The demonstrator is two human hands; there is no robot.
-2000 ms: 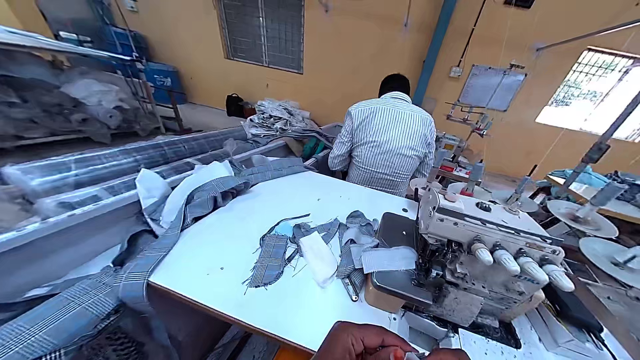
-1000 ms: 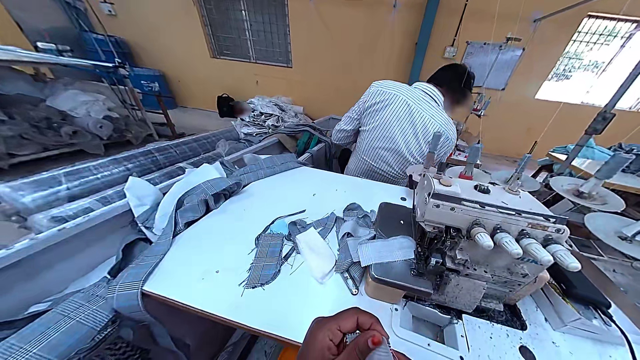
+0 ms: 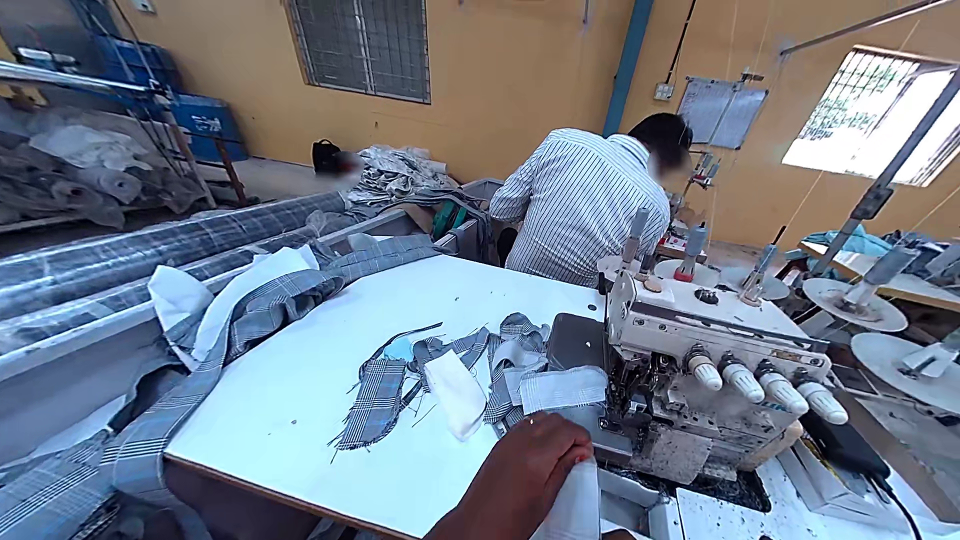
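My left hand [image 3: 541, 457] pinches a pale grey cloth piece [image 3: 571, 501] just in front of the overlock sewing machine [image 3: 712, 360]. Of my right hand, only what seems a small bit of finger shows at the bottom edge, so its grip is hidden. Beyond my left hand a light checked fabric piece [image 3: 562, 388] lies against the machine's cloth plate. Plaid fabric scraps [image 3: 377, 401] and a white fabric scrap [image 3: 454, 390] lie on the white table [image 3: 300, 375], left of the machine.
A co-worker in a striped shirt [image 3: 585, 202] bends beyond the table. Long plaid fabric strips [image 3: 195, 390] hang over the table's left edge, beside plastic-wrapped fabric rolls [image 3: 172, 247]. Thread stands with discs [image 3: 855, 304] are at right. A black object with a cable [image 3: 844, 450] lies right of the machine.
My left hand has moved up toward the machine, and more of the pale cloth shows below it. The co-worker, upright two seconds ago, now leans to the right.
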